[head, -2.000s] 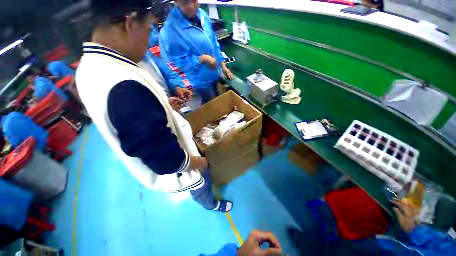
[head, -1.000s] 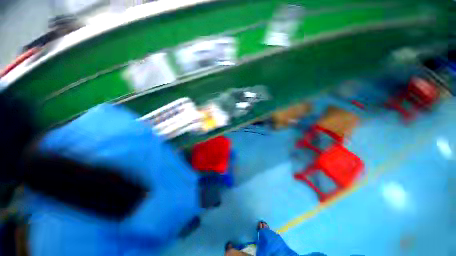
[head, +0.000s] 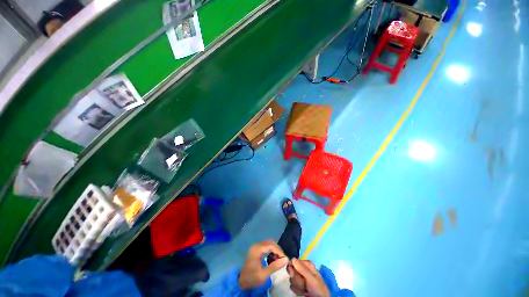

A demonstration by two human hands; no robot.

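Note:
My left hand (head: 261,265) and my right hand (head: 307,277) are together at the bottom centre, in blue sleeves. Their fingers are bent and the fingertips meet. Whether something small is pinched between them I cannot tell. A whitish patch (head: 282,282) shows between and below the hands; I cannot tell what it is. Both hands are over the floor, away from the bench.
The green bench (head: 232,66) runs diagonally at left, holding a white parts tray (head: 85,223), a bag with yellow-orange contents (head: 132,200) and clear bags (head: 162,156). Red stools (head: 325,174) and a carton (head: 261,125) stand below. Another worker's blue sleeve (head: 40,278) is bottom left.
The view has swung right along the bench. The large carton and the person in the white-and-navy jacket are out of view. Both my hands now show at the bottom centre.

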